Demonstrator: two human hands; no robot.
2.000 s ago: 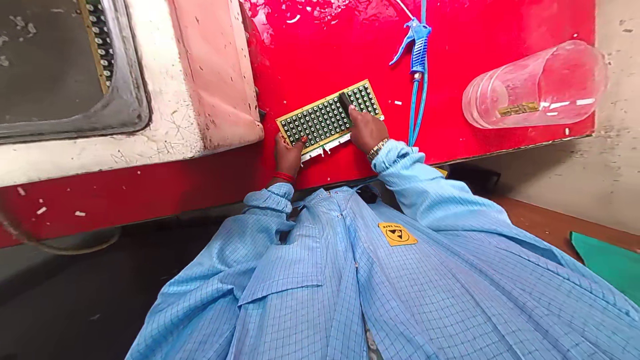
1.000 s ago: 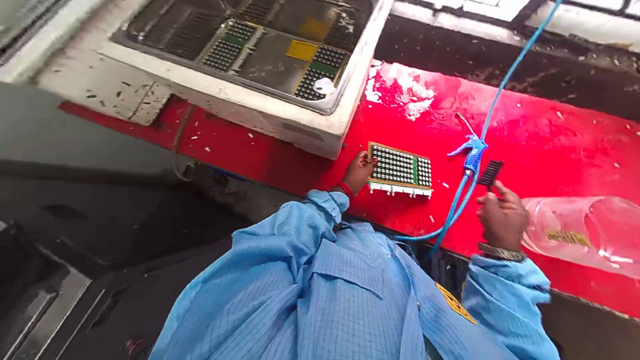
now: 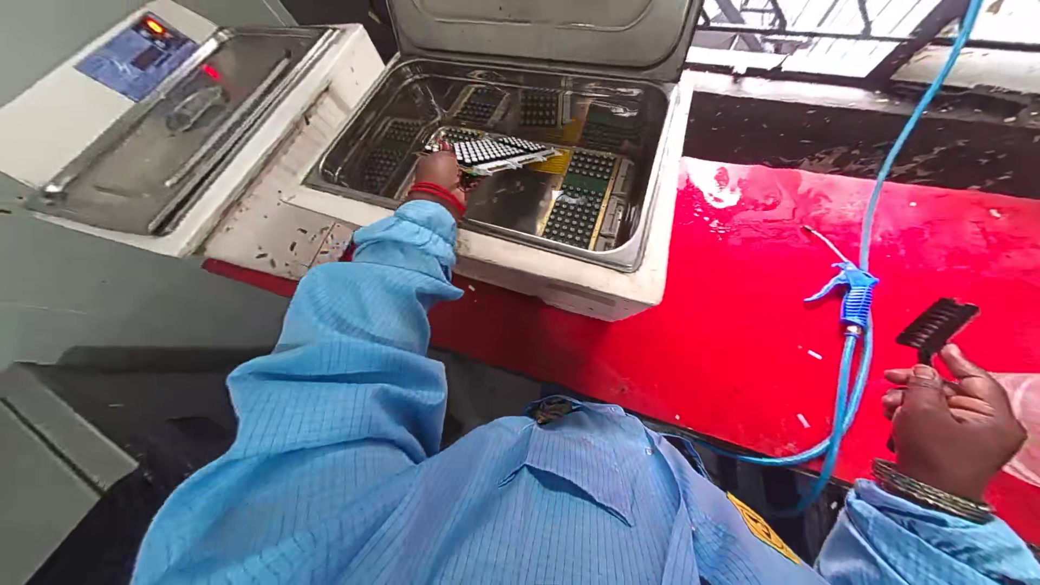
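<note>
My left hand [image 3: 441,175] grips the near left end of a circuit board [image 3: 496,152] covered in rows of small round parts, and holds it tilted over the open metal tank [image 3: 520,207] of an ultrasonic-cleaner-like machine. Several similar boards [image 3: 578,199] lie in the tank. My right hand [image 3: 955,418], over the red tabletop at the right, holds a black brush [image 3: 937,323] by its handle, with the bristle end pointing away from me. A blue air blow gun [image 3: 855,294] lies on the table to the left of the brush.
The tank's metal lid [image 3: 544,28] stands raised behind it. At the left is a second machine with a closed lid [image 3: 219,122] and a lit control panel [image 3: 146,55]. A blue hose [image 3: 902,138] crosses the red table [image 3: 756,349]. A clear plastic container [image 3: 1025,406] shows partly at the right edge.
My left hand has lifted the board off the red table and carried it left over the tank. My right hand, earlier at the board, is away to the right with the brush. The view has swung left.
</note>
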